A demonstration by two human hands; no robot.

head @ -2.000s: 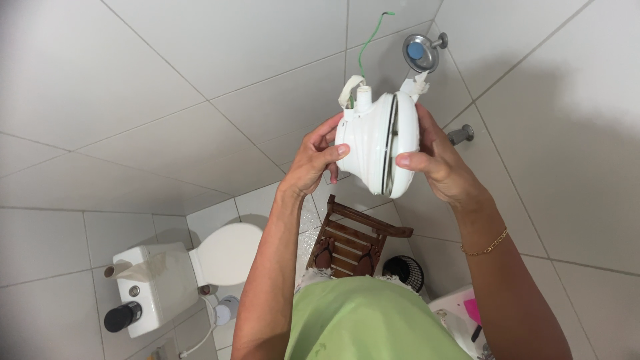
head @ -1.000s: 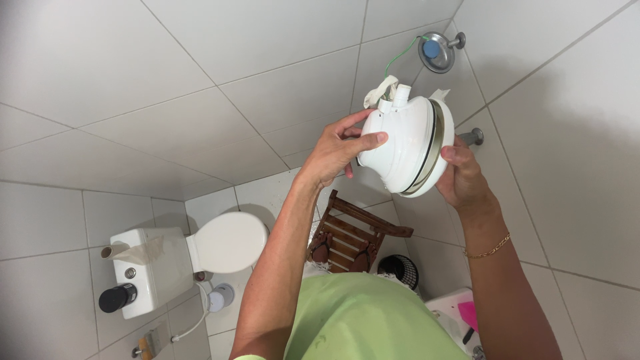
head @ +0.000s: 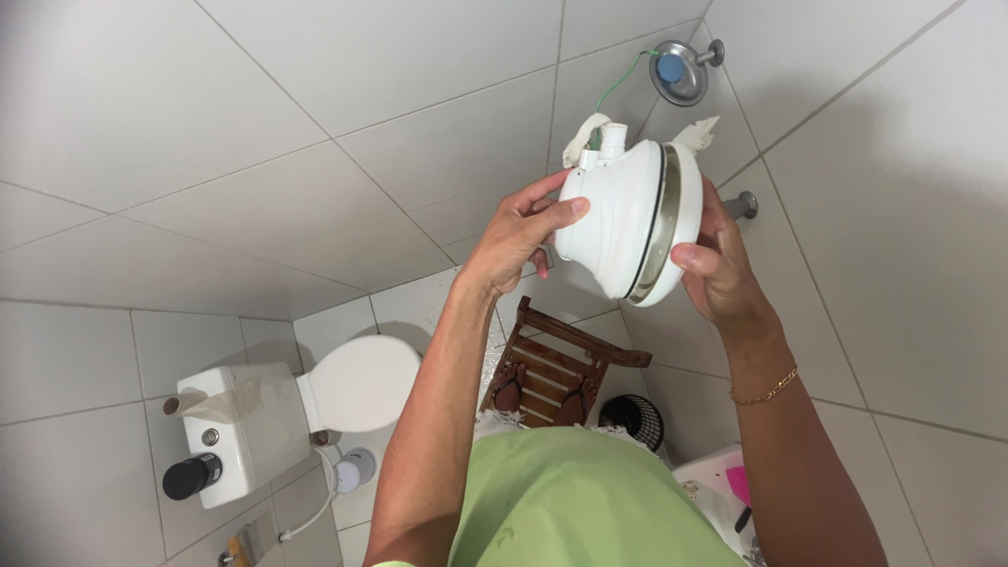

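A white plastic electric shower head (head: 618,216) is held up between both hands. My left hand (head: 528,228) grips its narrower body, thumb on the near side. My right hand (head: 713,260) holds the round faceplate (head: 685,224) by its edge, with the thumb on the rim. Between body and faceplate a gap shows, with a dark sealing ring along the body's edge. On top stand a short threaded inlet (head: 614,139) and a looped strip of whitish tape or cloth (head: 584,142). A green wire (head: 618,85) runs up from there. Another torn whitish strip (head: 697,134) sticks out behind the faceplate.
My feet in flip-flops stand on a slatted wooden chair (head: 543,370). A wall-mounted metal dish (head: 679,72) holds a blue round thing; a metal wall fitting (head: 740,205) is below it. A toilet (head: 362,383), a black basket (head: 642,421) and a white basin (head: 709,465) surround the chair.
The shower head first turned so its faceplate tilted down and right, then was raised slightly. My left hand's fingers have shifted on the body. Both hands have kept hold of it.
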